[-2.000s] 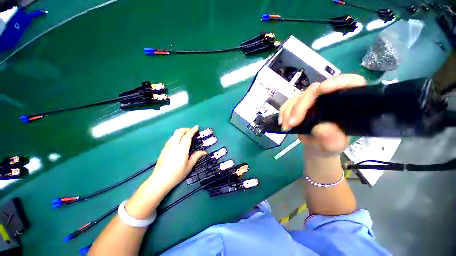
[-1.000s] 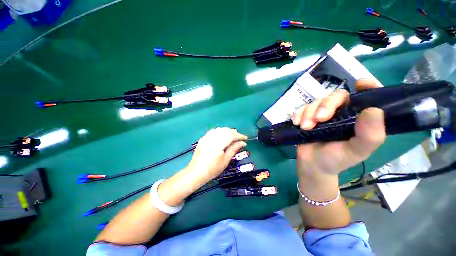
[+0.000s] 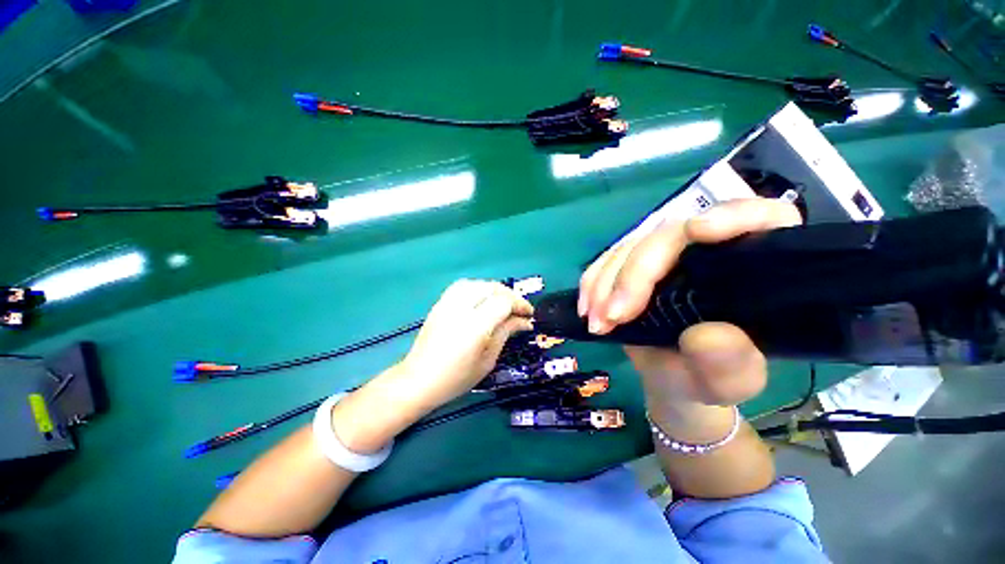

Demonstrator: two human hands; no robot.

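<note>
My right hand [image 3: 689, 292] is shut on the thick black electric screwdriver [image 3: 816, 289], which lies nearly level with its nose pointing left. My left hand [image 3: 468, 336] is on a black connector housing of a cable assembly [image 3: 331, 350], its fingertips at the screwdriver's nose. The bit and the screw point are hidden by the fingers. More black connector housings with metal contacts [image 3: 568, 419] lie just below and right of my left hand on the teal-green bench.
The white screw feeder [image 3: 816, 165] stands behind my right hand. Several cable assemblies [image 3: 573, 121] lie spaced on the glossy green belt [image 3: 364, 55]. A clear bag of small metal pieces [image 3: 950, 182] is far right. A dark box with a yellow mark [image 3: 44, 413] is at the left edge.
The screwdriver has moved from the feeder to the connector at my left fingertips, and its nose now meets them. The assemblies on the belt sit slightly further left than a second ago.
</note>
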